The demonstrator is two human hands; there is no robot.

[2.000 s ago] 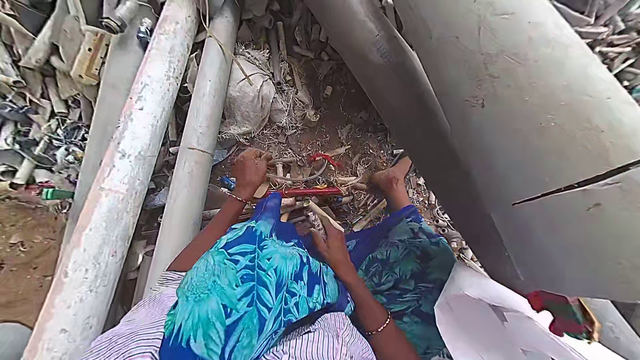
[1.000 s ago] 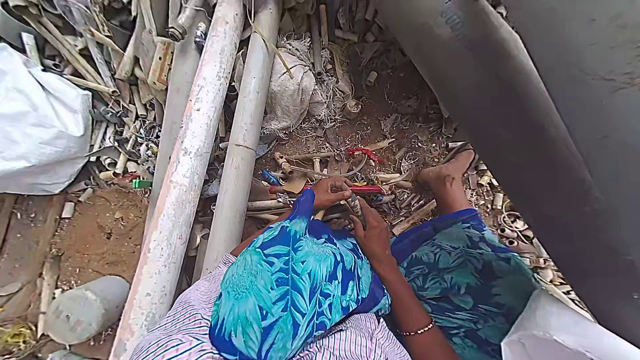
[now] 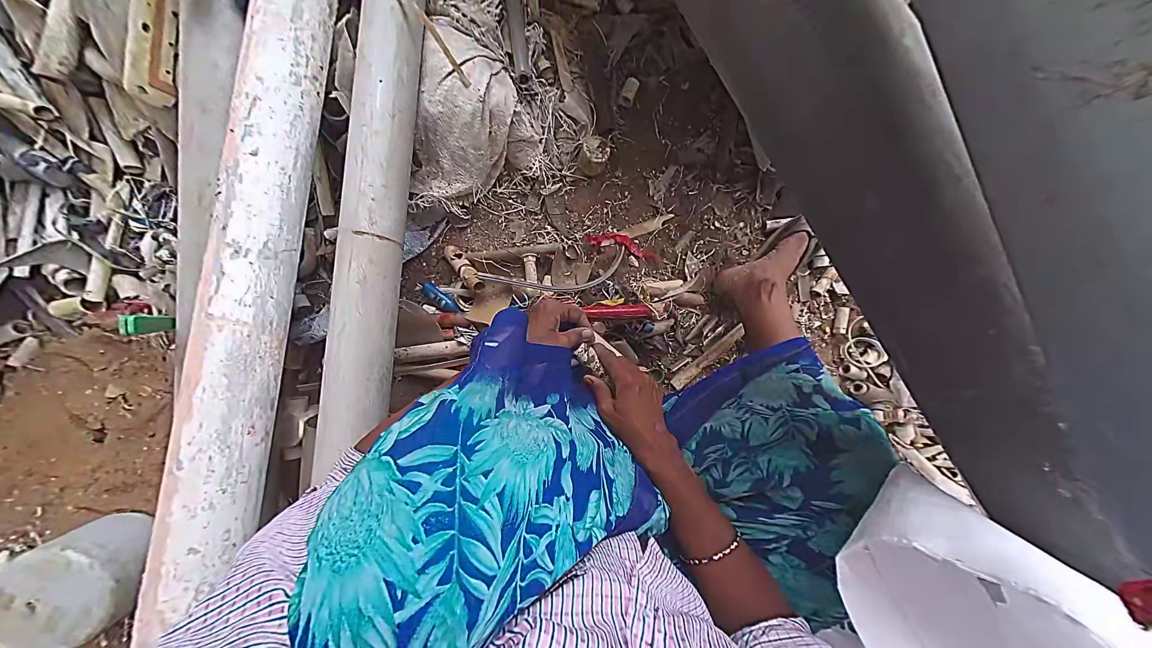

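Observation:
My right hand (image 3: 630, 400) is closed around a small pale piece (image 3: 589, 360), perhaps a pipe fitting, too small to name surely. Fingertips of my left hand (image 3: 558, 324) touch its upper end; blue floral cloth (image 3: 522, 450) over my lap partly covers that hand. Just beyond my hands lies a red tool or handle (image 3: 619, 311). A thin curved grey tube (image 3: 558, 286), a red strip (image 3: 621, 243) and a blue plastic piece (image 3: 439, 297) lie among scraps on the ground.
Two long pale pipes (image 3: 243, 297) (image 3: 364, 243) slant along my left. Large grey sheets or split pipes (image 3: 900, 225) rise at the right. A white sack (image 3: 459, 108) lies ahead. Pipe scraps (image 3: 99, 207) are heaped at the upper left. My bare foot (image 3: 760, 283) rests to the right.
Two seconds ago my left hand was apart, at the left of the red tool; it has come in to the piece in my right hand. The view has shifted.

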